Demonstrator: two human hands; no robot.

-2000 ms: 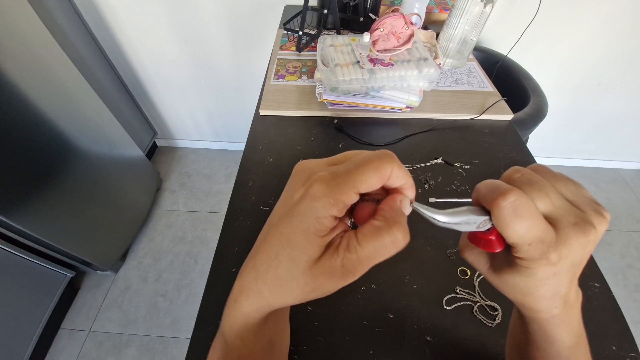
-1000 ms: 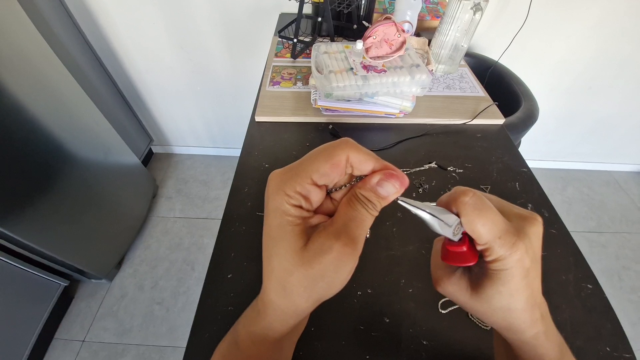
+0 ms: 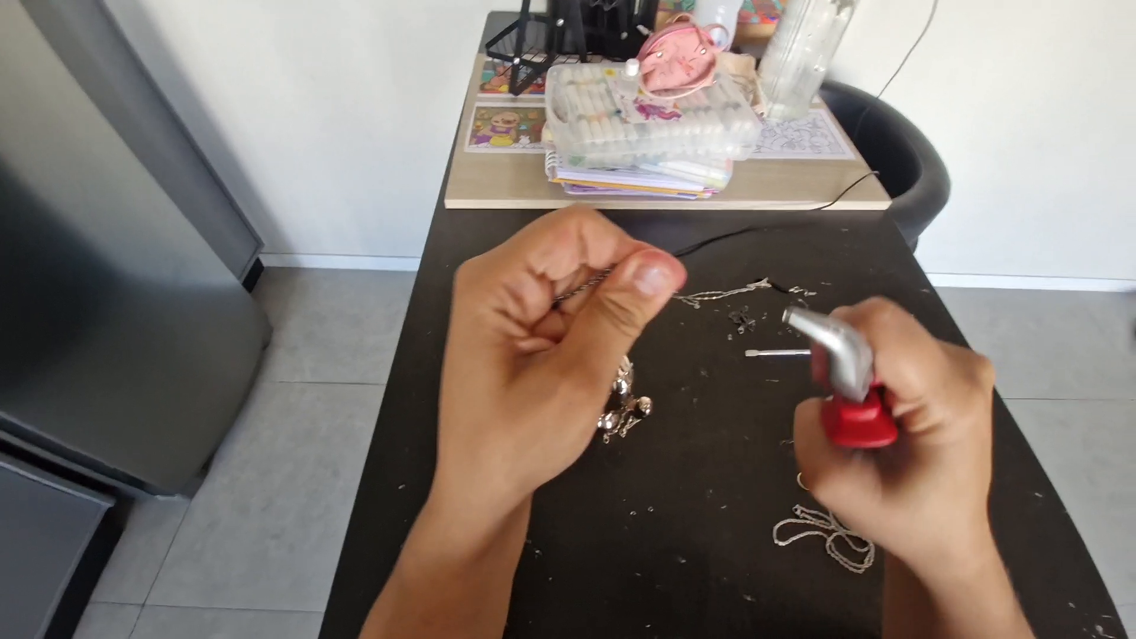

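Observation:
My left hand [image 3: 550,355] pinches a thin metal chain [image 3: 583,287] between thumb and index finger; its ends are hidden by the fingers. To the right, my right hand [image 3: 914,426] is closed around red-handled pliers [image 3: 841,355], whose silver jaws point up and left, apart from the left hand. Below the left hand lies a cluster of shiny metal jewelry pieces [image 3: 626,408], partly covered by it. A silver chain [image 3: 830,535] lies in loops under the right hand. Another chain [image 3: 723,293] stretches across the table beyond the hands.
Small dark rings [image 3: 740,320] and a thin metal tool [image 3: 774,353] lie on the dark table [image 3: 692,568]. At the back, a wooden board [image 3: 506,189] bears notebooks [image 3: 621,180], a clear case of markers [image 3: 652,115], a pink pouch [image 3: 679,60] and a glass vase [image 3: 803,62].
The pliers' jaws were at my left fingertips two seconds ago; my right hand has since drawn them away to the right. My left hand keeps its pinch.

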